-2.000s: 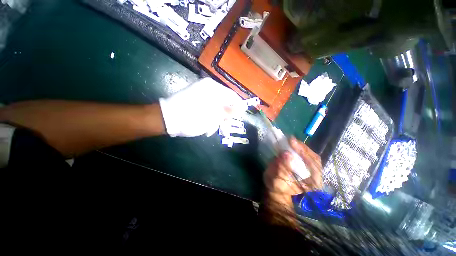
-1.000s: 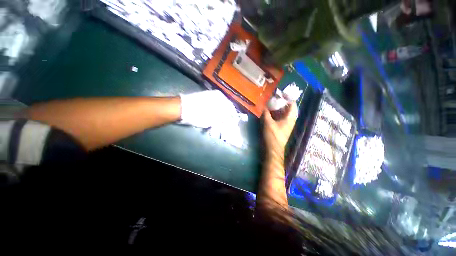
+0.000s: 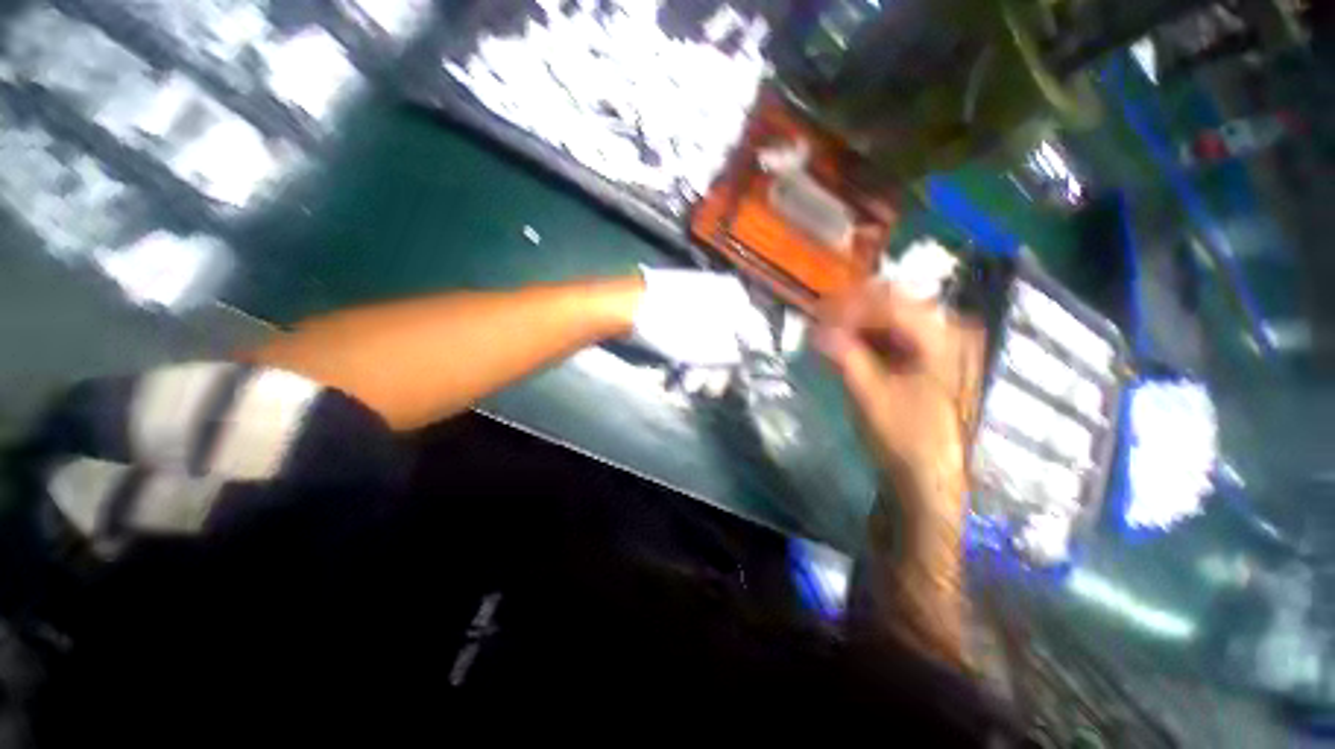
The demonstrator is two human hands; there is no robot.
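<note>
The view is blurred. My left hand [image 3: 700, 316], in a white glove, is low over the green mat just in front of the orange fixture block [image 3: 764, 246]; its fingertips are too blurred to show what they hold. My bare right hand [image 3: 887, 356] is at the fixture's near right corner, fingers bent; whether it holds something cannot be told. Small white parts [image 3: 709, 379] lie on the mat below the glove. A pale metallic bar [image 3: 810, 208] sits on the orange block. The squeeze bottle cannot be made out.
A dark tray [image 3: 549, 179] with a heap of white parts is left of the fixture. The olive-green press [image 3: 937, 88] stands behind it. A white wipe [image 3: 922, 269], a tray of rows [image 3: 1042, 403] and a bin of white pieces [image 3: 1170, 454] are at right. Grey trays are far left.
The view has shifted, so the scene sits further right and more trays show at left. My right hand has moved back from the wipe towards the fixture's near corner; the bottle seen earlier is no longer discernible.
</note>
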